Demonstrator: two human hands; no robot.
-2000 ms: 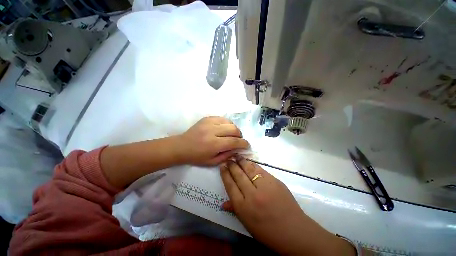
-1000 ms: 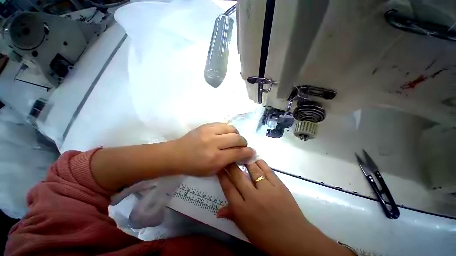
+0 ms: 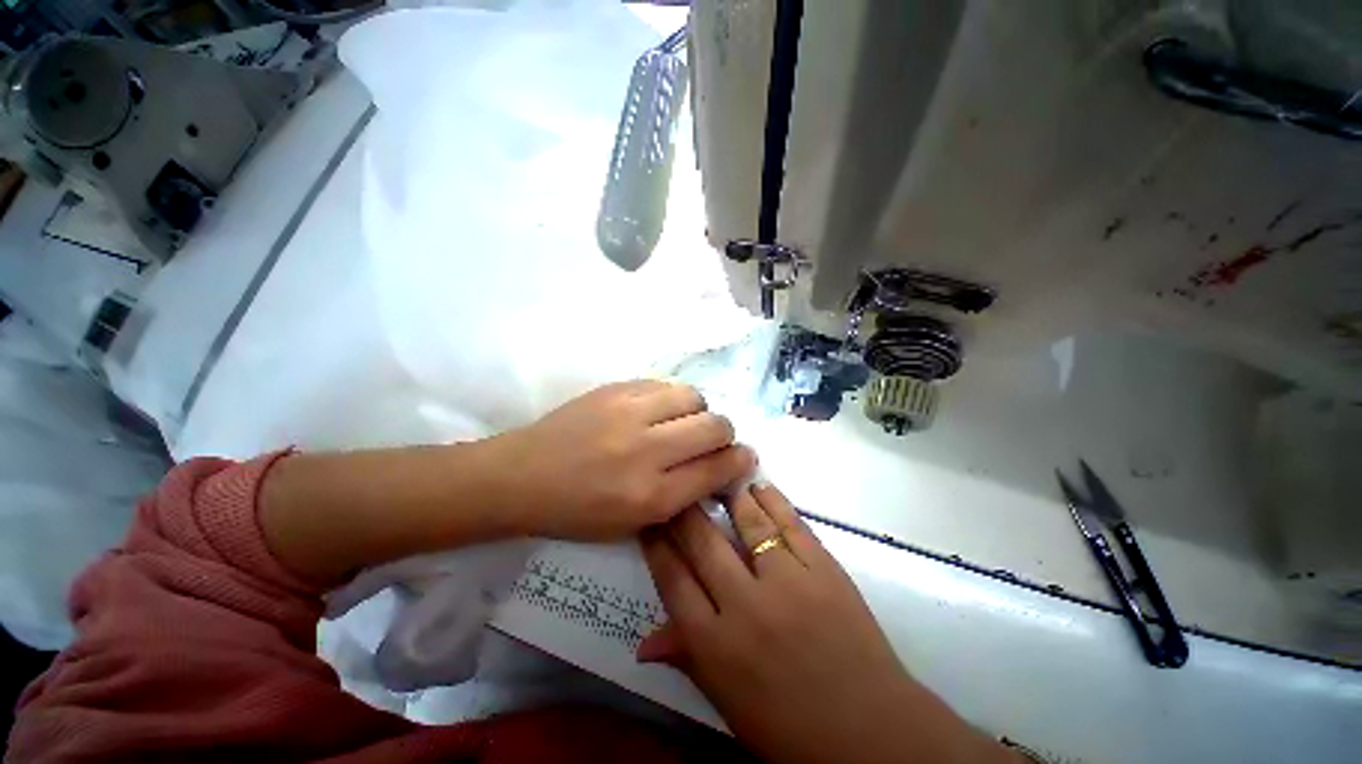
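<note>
Sheer white fabric (image 3: 478, 224) spreads over the table left of the machine head and hangs down over the front edge by my forearm. My left hand (image 3: 635, 455) lies on the fabric in front of the presser foot area (image 3: 814, 373), fingers bent over its edge. My right hand (image 3: 762, 597), with a gold ring, lies just below it, fingertips touching my left fingers. A small bit of the fabric shows between the fingertips. The fingertips' grip on it is mostly hidden, and the needle point is lost in glare.
Black thread snips (image 3: 1123, 564) lie on the machine bed at right. The lamp (image 3: 642, 157) hangs left of the machine head (image 3: 1046, 179). The tension knob (image 3: 901, 400) faces me. A printed ruler (image 3: 583, 605) runs along the table's front edge. Another machine (image 3: 127, 127) stands at upper left.
The view has shifted slightly. Both hands keep nearly the same place before the presser foot, my left fingers slightly lower than two seconds ago. The fabric stays spread at left.
</note>
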